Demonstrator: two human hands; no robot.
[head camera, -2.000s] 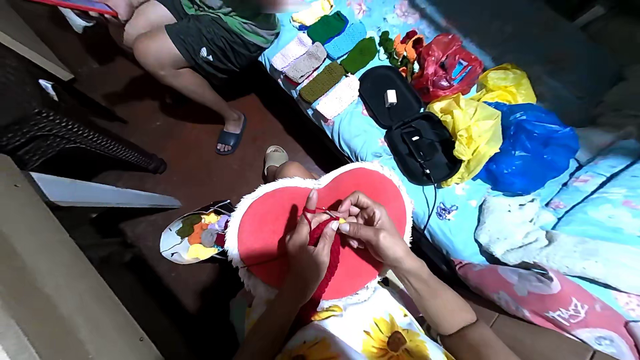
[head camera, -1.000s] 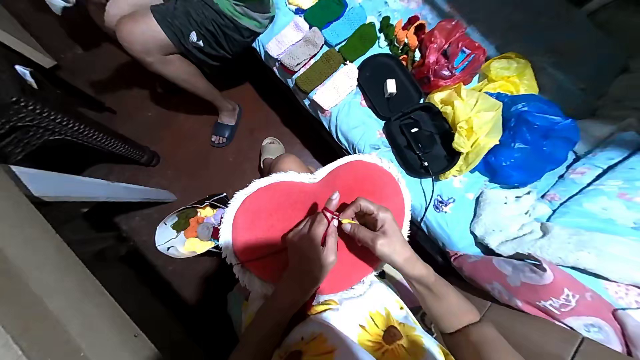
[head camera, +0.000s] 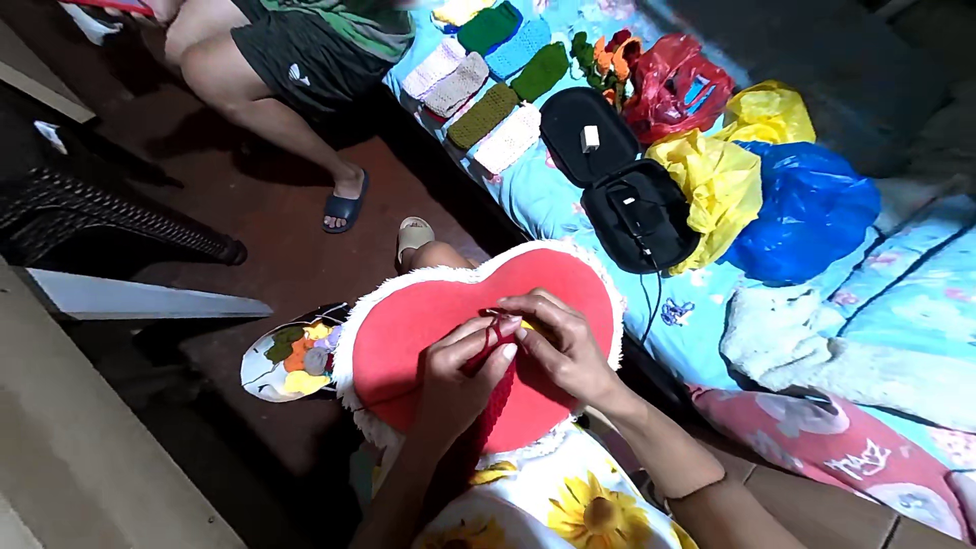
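Observation:
A red heart-shaped cushion (head camera: 427, 320) with a white fluffy edge lies on my lap, under both hands. My left hand (head camera: 465, 366) pinches a dark red crocheted piece (head camera: 494, 404), which hangs down toward my lap, and red yarn loops over its fingers. Close against it, my right hand (head camera: 560, 343) grips a crochet hook (head camera: 496, 312); its metal tip shows at the yarn loop, and a bit of yellow shows between the fingers. Most of the hook is hidden by the right fingers.
On the bed at the right lie crocheted rectangles (head camera: 483, 116), an open black case (head camera: 587, 137) with a cable, and red, yellow and blue plastic bags (head camera: 808, 206). A bag of yarn balls (head camera: 293, 358) stands left of the cushion. Another person's leg (head camera: 282, 122) is at upper left.
Both hands stay together over the cushion, with small shifts of the fingers, hook and yarn. The dark red piece hanging below the left hand shows more plainly than one second ago.

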